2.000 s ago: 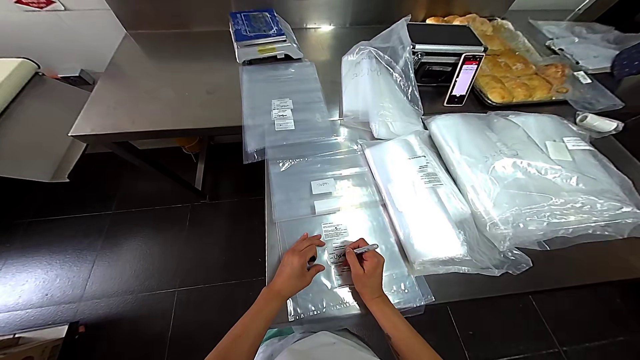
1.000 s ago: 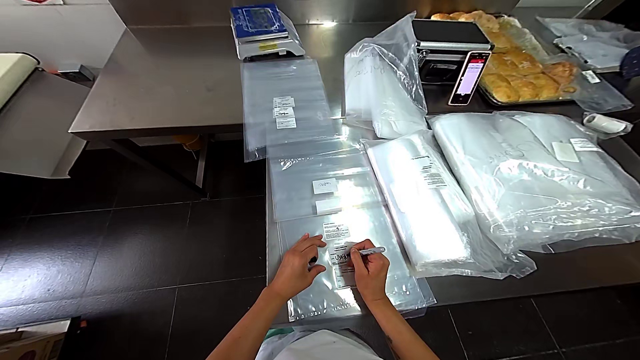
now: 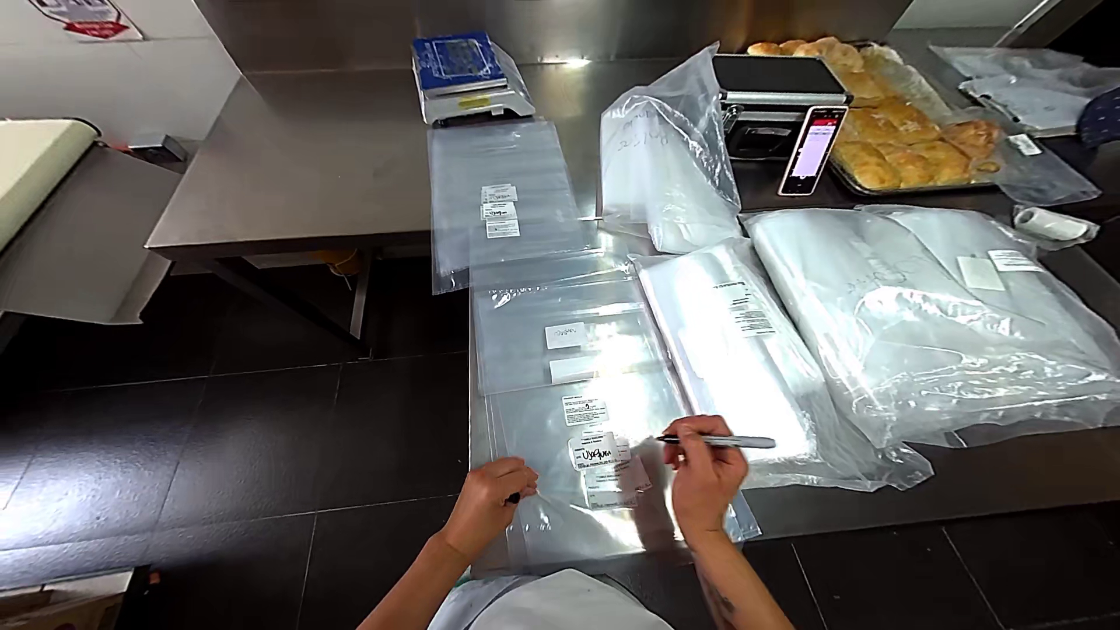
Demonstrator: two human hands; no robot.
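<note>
My right hand (image 3: 707,472) holds a grey marker pen (image 3: 739,442), its dark tip pointing left, just right of a white label (image 3: 599,452) that bears handwriting. That label lies on a clear plastic bag (image 3: 542,429), with more printed labels above and below it. At the bag's left edge my left hand (image 3: 494,499) is closed on a small black pen cap (image 3: 513,498), its fingertips against the plastic. Further up, overlapping clear bags (image 3: 516,306) carry white labels.
Packs of plastic bags (image 3: 919,324) lie to the right. Behind stand an upright bag (image 3: 665,157), a black case (image 3: 779,87), a phone (image 3: 813,150), a tray of bread rolls (image 3: 910,131) and a scale (image 3: 472,101). A steel table (image 3: 315,166) extends left.
My right hand has lifted off the label and moved right with the marker. My left hand has shifted down and left to the bag's edge.
</note>
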